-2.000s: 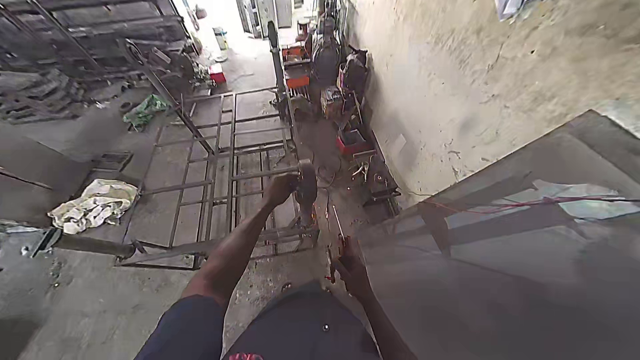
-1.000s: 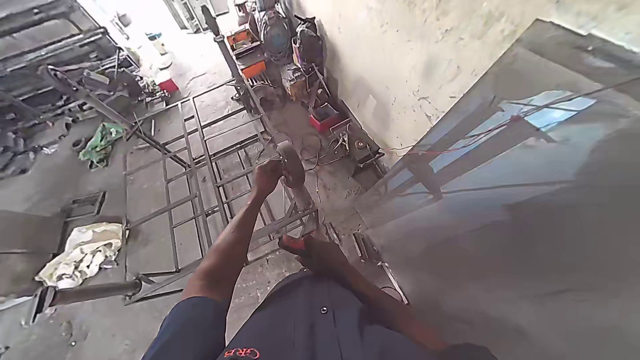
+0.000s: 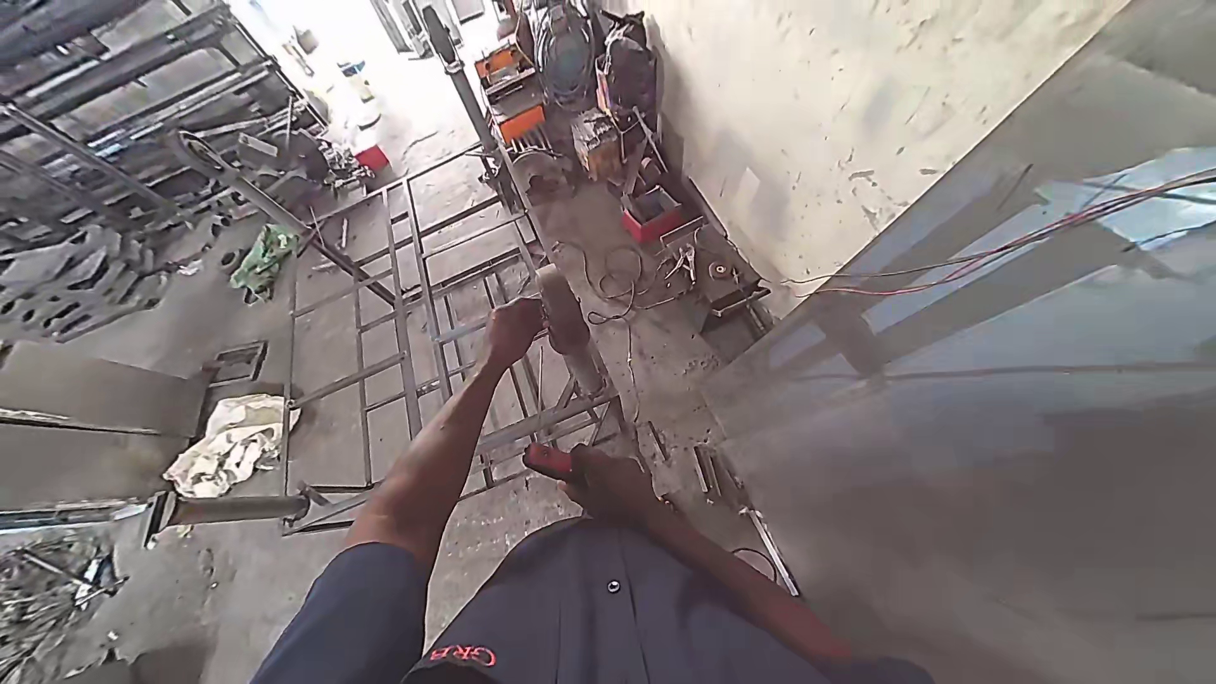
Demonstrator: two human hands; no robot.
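My left hand point(image 3: 516, 331) is closed at the rounded end of a metal post point(image 3: 562, 309), which rises from the near corner of a welded steel frame point(image 3: 408, 380). The frame, made of square tubes in a grid, lies over the concrete floor. Closer to my body, my right hand point(image 3: 608, 484) holds a red-handled tool point(image 3: 548, 461) that points left; its exact kind cannot be told. Another upright post point(image 3: 465, 95) stands at the frame's far corner.
On the right, a large metal sheet point(image 3: 950, 456) leans by the wall, with red cables point(image 3: 1035, 237) across it. Behind the frame are a red bin point(image 3: 651, 214), orange equipment point(image 3: 518, 114) and loose cable point(image 3: 622, 275). A pale cloth point(image 3: 228, 446) lies left; scrap metal point(image 3: 66, 275) lies further back.
My right hand has turned, and its tool now points left; two seconds ago a slim rod pointed up from that hand. My left hand remains at the post's end. The view has shifted.
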